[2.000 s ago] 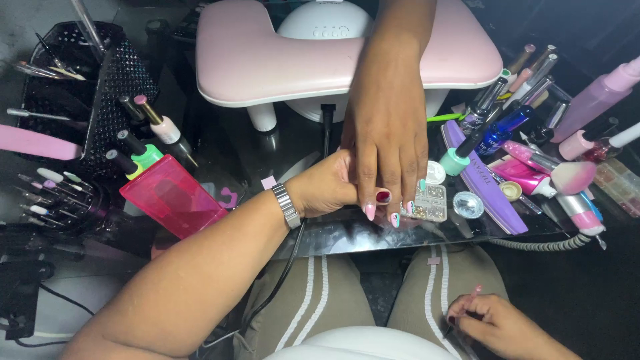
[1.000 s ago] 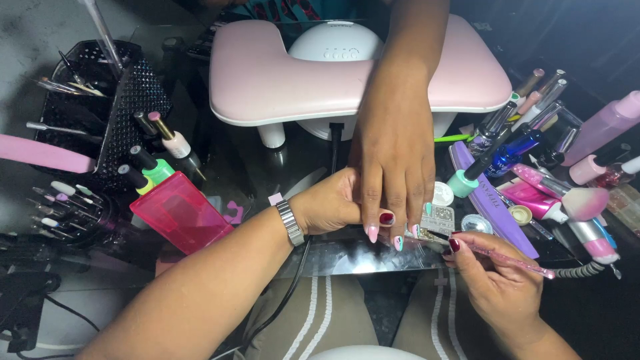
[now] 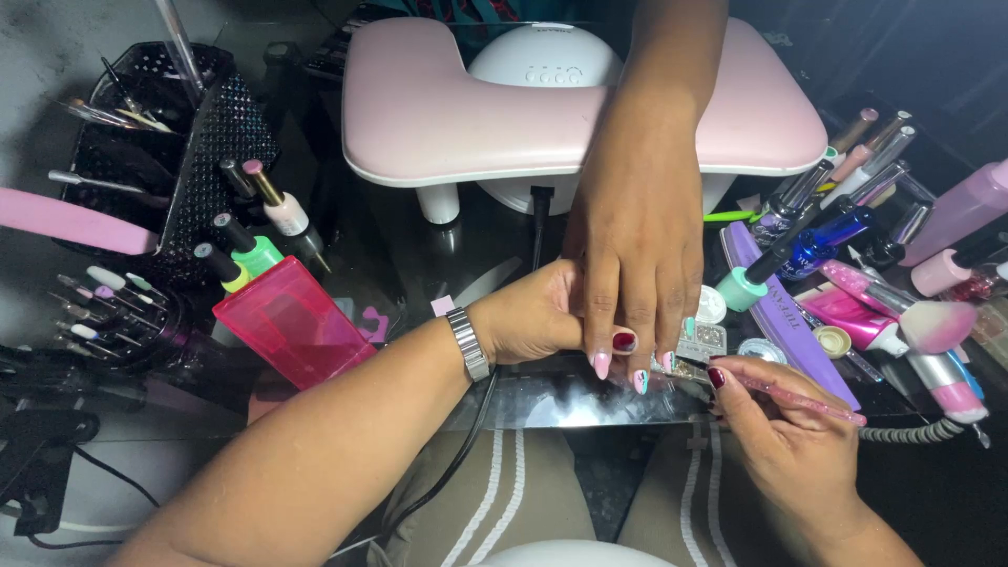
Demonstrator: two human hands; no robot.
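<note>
My left hand, with a metal-band watch on its wrist, holds the fingers of another person's hand, thumb near that hand's middle fingers. Those fingers bear pink, white and turquoise painted nails. That person's forearm lies over a pink padded hand rest. My right hand grips a thin nail-art brush or similar tool with a glittery pink handle. The tool's tip is by a clear compartment box of small decorations, right of the painted nails.
A white nail lamp sits behind the hand rest. At left are a black studded organizer, nail polish bottles and a pink translucent box. Right are a purple nail file, a mint bottle, a pink tube and a fluffy brush.
My right hand has come up from over the lap at the lower right to the decoration box, and the pink tool now shows clearly in it. My left hand keeps its hold on the person's fingers.
</note>
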